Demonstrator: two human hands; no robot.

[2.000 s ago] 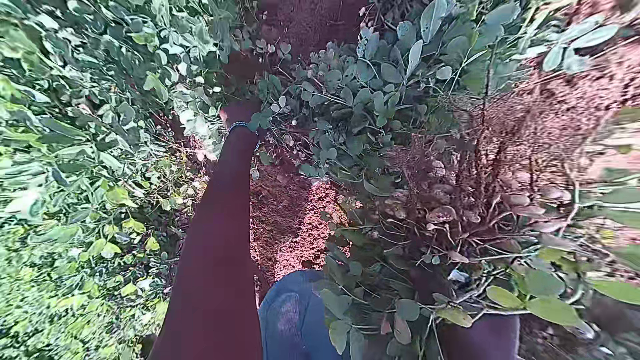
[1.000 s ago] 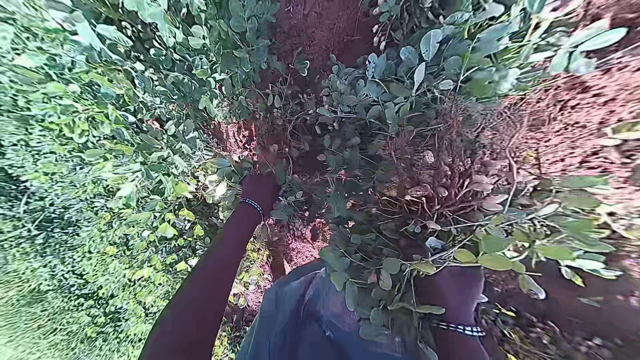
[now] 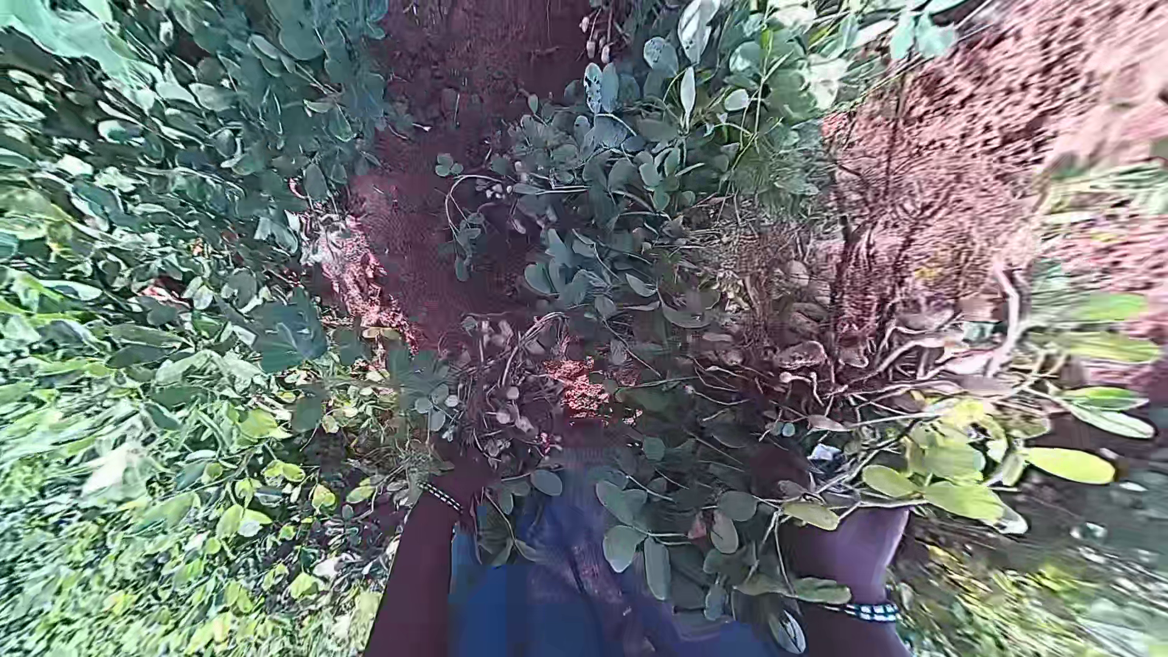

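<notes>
My left hand [image 3: 467, 481], with a beaded bracelet at the wrist, is closed around the stems of an uprooted peanut plant [image 3: 511, 401]; its roots and several small pods show just above the fist. On the right, my right hand [image 3: 789, 474] is mostly hidden under leaves and holds a larger bunch of uprooted peanut plants [image 3: 803, 351], with pods and tangled roots pointing up and outward. A checkered bracelet [image 3: 867, 611] circles that wrist.
Dense leafy plants [image 3: 164, 274] stand along the left side. Reddish soil [image 3: 438, 201] runs up the middle, and more sunlit soil [image 3: 985, 119] lies at the upper right. Blue clothing [image 3: 547, 584] covers my legs below.
My left hand has drawn back from the leafy row toward my body, and roots with pods now show above it. The right hand still holds its bunch.
</notes>
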